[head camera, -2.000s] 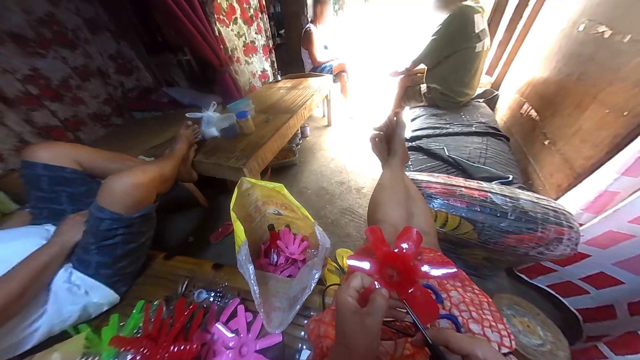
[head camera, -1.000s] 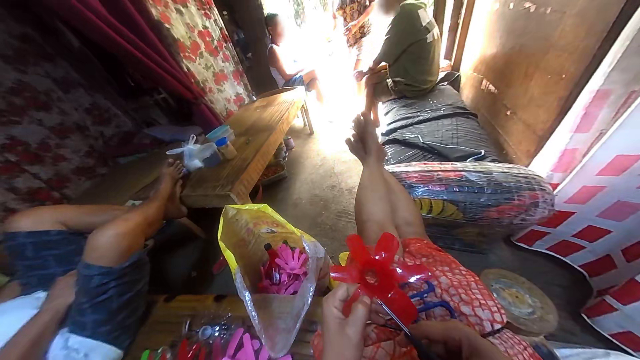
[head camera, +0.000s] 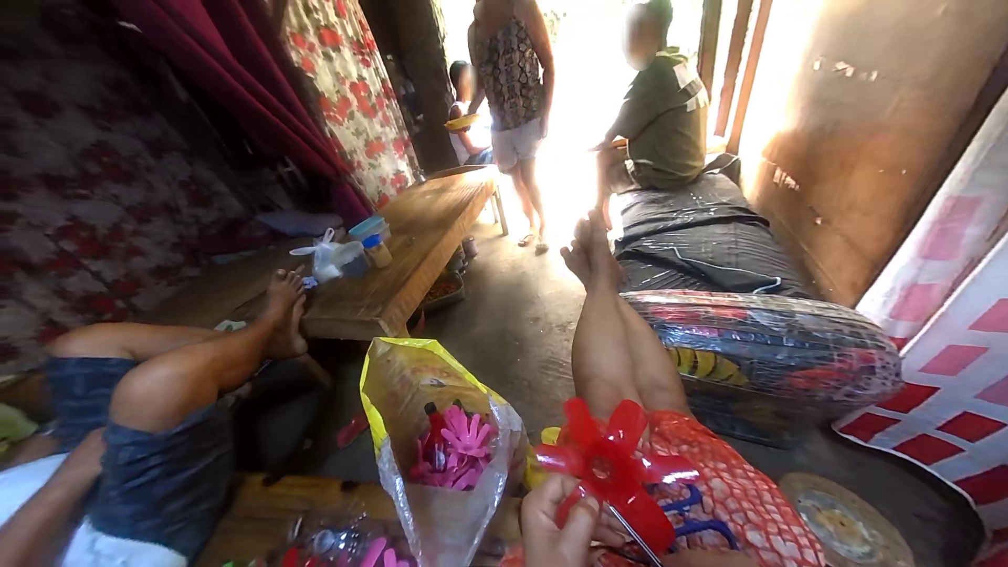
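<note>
My left hand (head camera: 561, 520) pinches a petal of a red plastic flower (head camera: 605, 465) cut from thin glossy material, held over my lap. At the bottom edge my right hand (head camera: 697, 557) is mostly cut off, beside a thin metal rod (head camera: 634, 534) that touches the flower's lower petals; its grip is hidden. Blue scissor-like handles (head camera: 705, 529) lie on the red patterned cloth (head camera: 740, 480) over my thighs. Left of my hands an open yellow-edged plastic sack (head camera: 386, 465) holds pink and red plastic flower pieces (head camera: 465, 441).
More cut plastic pieces (head camera: 378, 555) lie on the wooden bench (head camera: 264, 504). A seated person's legs (head camera: 173, 386) are at left. A wooden table (head camera: 409, 260) bears jars and a plastic bag. A wrapped bundle (head camera: 772, 354) lies right of my legs; other people are near the doorway.
A standing person in a patterned top has come into fuller view by the table's far end, holding a yellow dish. My left hand still holds the red flower.
</note>
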